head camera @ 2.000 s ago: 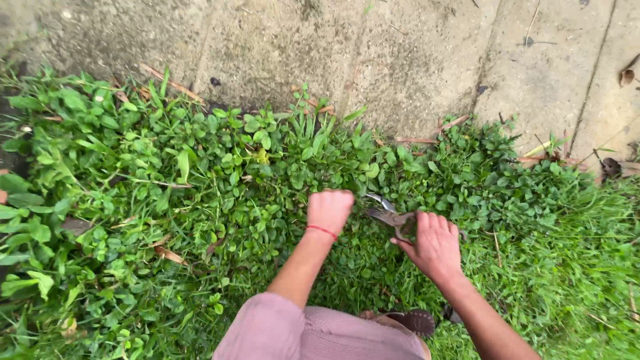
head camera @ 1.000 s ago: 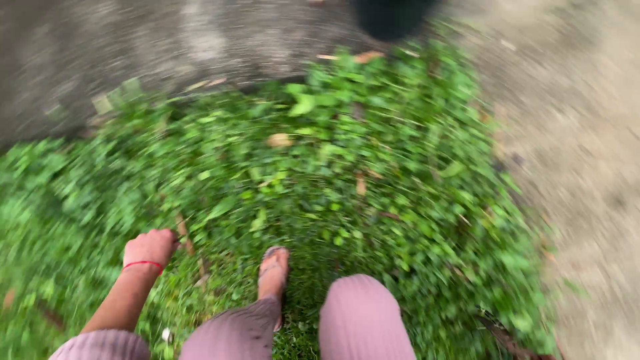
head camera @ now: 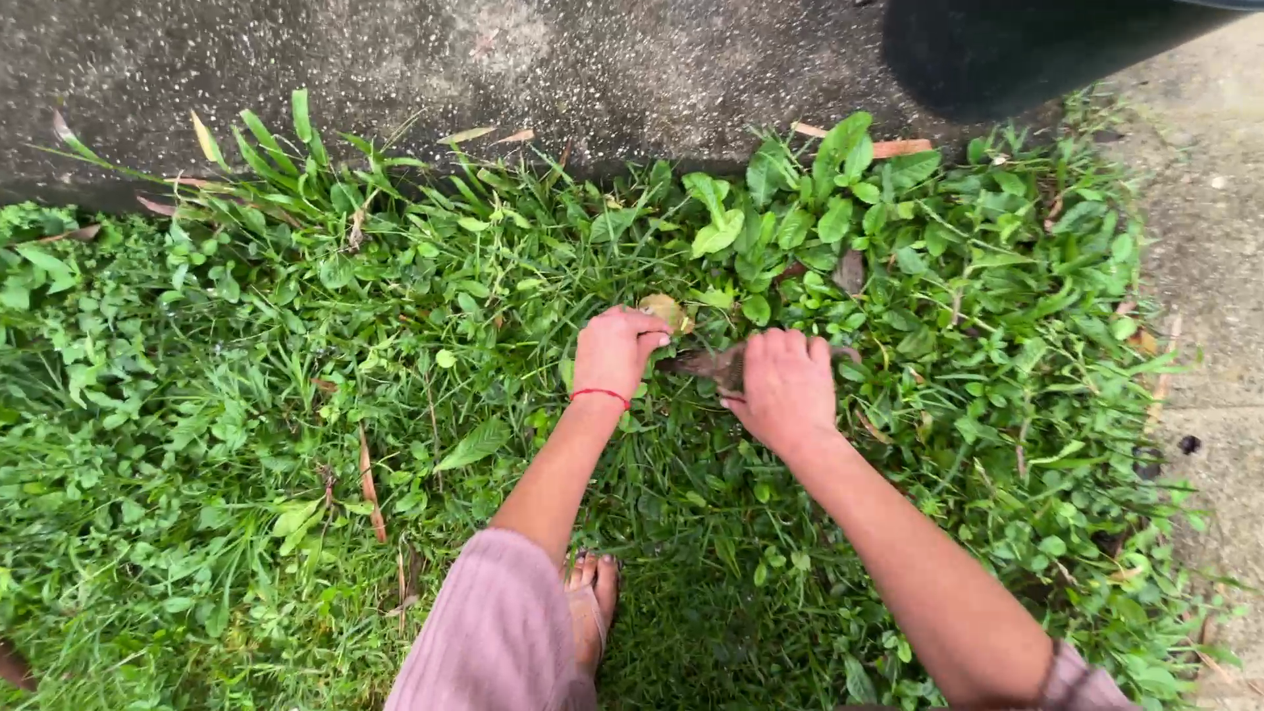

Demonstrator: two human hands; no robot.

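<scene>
My left hand (head camera: 614, 352), with a red string at the wrist, is low in the green weeds, thumb and fingers drawn together. A yellowed leaf (head camera: 666, 312) touches or lies just beyond its fingertips; whether it is pinched cannot be told. Just to the right, my right hand (head camera: 787, 380) is closed around a dirty brown hand tool (head camera: 719, 367), probably pruning shears. The tool's dark end points left toward my left fingertips, partly hidden by leaves. Broad-leaved weeds (head camera: 834, 197) grow beyond both hands.
A rough concrete edge (head camera: 553, 79) runs along the top, with a dark bucket-like container (head camera: 1007, 49) at the upper right. Concrete paving (head camera: 1215, 326) borders the weeds on the right. My sandalled foot (head camera: 592, 602) stands in grass below my left hand.
The view has shifted a lot to another stretch of weeds. My left hand, at the lower left one second ago, is now in the middle. My right hand is back in view with the tool.
</scene>
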